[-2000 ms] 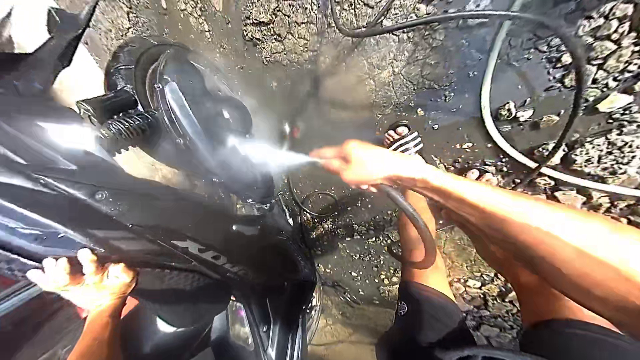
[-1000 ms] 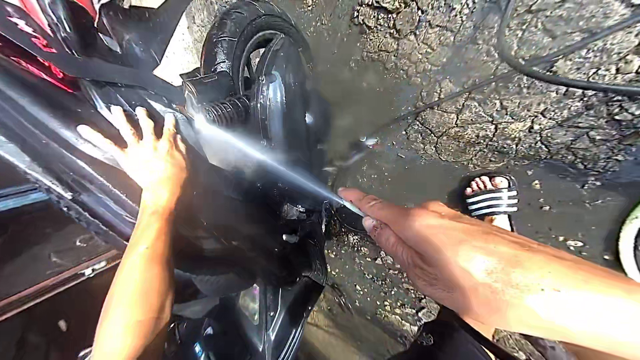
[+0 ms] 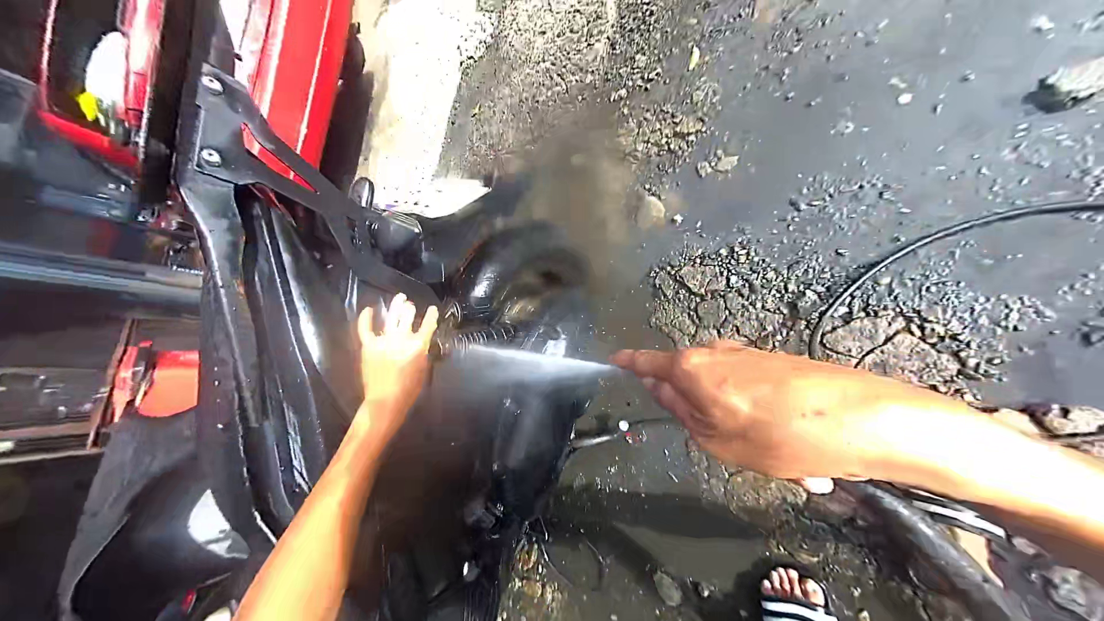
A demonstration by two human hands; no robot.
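Observation:
A wet black motor scooter (image 3: 276, 285) fills the left half of the head view, its rear wheel (image 3: 526, 267) near the centre, blurred by spray. My left hand (image 3: 397, 349) lies with spread fingers on the scooter's rear body, beside the coil spring of the shock absorber (image 3: 483, 336). My right hand (image 3: 733, 401) is closed around the end of a water hose (image 3: 931, 543), which is mostly hidden under the hand and forearm. A white jet of water (image 3: 543, 362) runs left from the fingertips onto the area by the spring.
A red vehicle part (image 3: 302, 78) stands at the upper left beside a pale slab (image 3: 418, 95). Wet, cracked ground with stones (image 3: 724, 293) lies at the right, crossed by a thin black hose (image 3: 931, 233). My sandalled foot (image 3: 793, 595) is at the bottom.
The view has shifted considerably along the scooter. My left hand has moved from the scooter's lower body panel to beside the spring. The jet, on the wheel area two seconds ago, now strikes near the spring.

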